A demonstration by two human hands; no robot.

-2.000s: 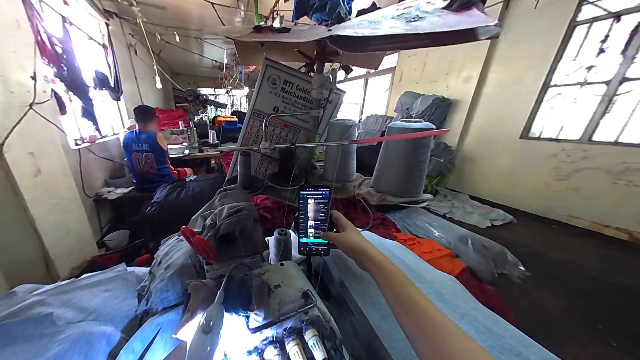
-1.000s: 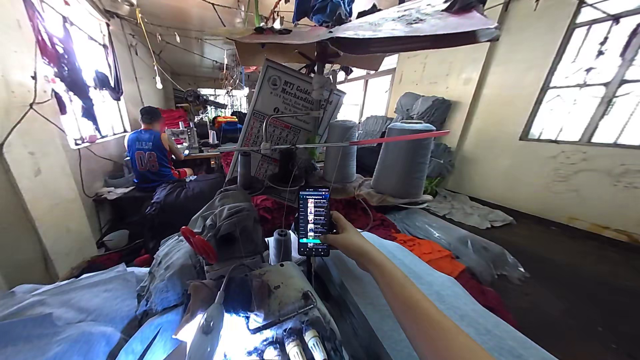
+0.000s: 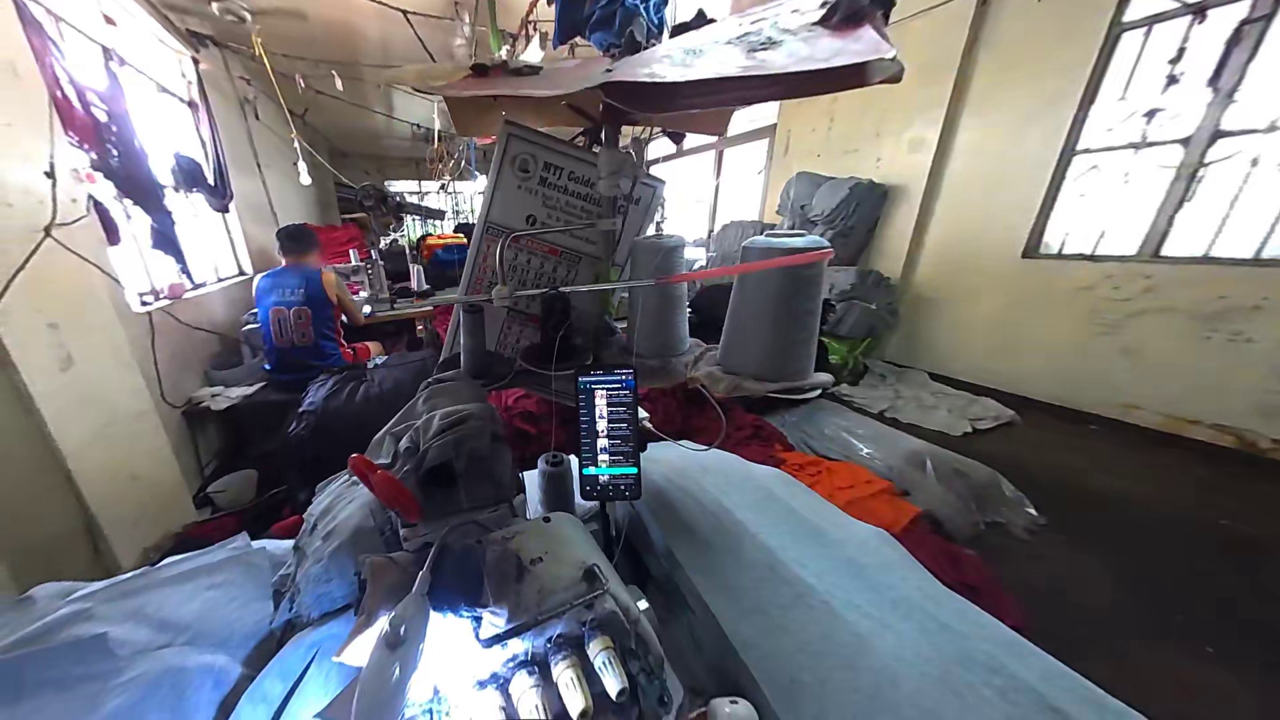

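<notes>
Neither of my hands shows in the head view. A smartphone (image 3: 608, 435) with a lit screen stands upright behind an overlock sewing machine (image 3: 545, 565), a small thread spool (image 3: 555, 485) to its left. Several tension dials (image 3: 570, 680) line the machine's front, under a bright light at its left. Red-handled scissors (image 3: 385, 488) rest on grey fabric (image 3: 450, 430) left of the phone. Large grey thread cones (image 3: 775, 310) stand behind, below a metal rod with a red tip (image 3: 745, 268).
Pale blue cloth (image 3: 800, 580) covers the surface at right, beside orange fabric (image 3: 850, 490) and a plastic-wrapped bundle (image 3: 900, 465). A person (image 3: 300, 305) in a blue jersey sits at another sewing table at back left. A calendar (image 3: 540, 220) leans behind the cones.
My right hand, at the phone's screen in both earlier frames, has gone out of view. The phone remains in its place.
</notes>
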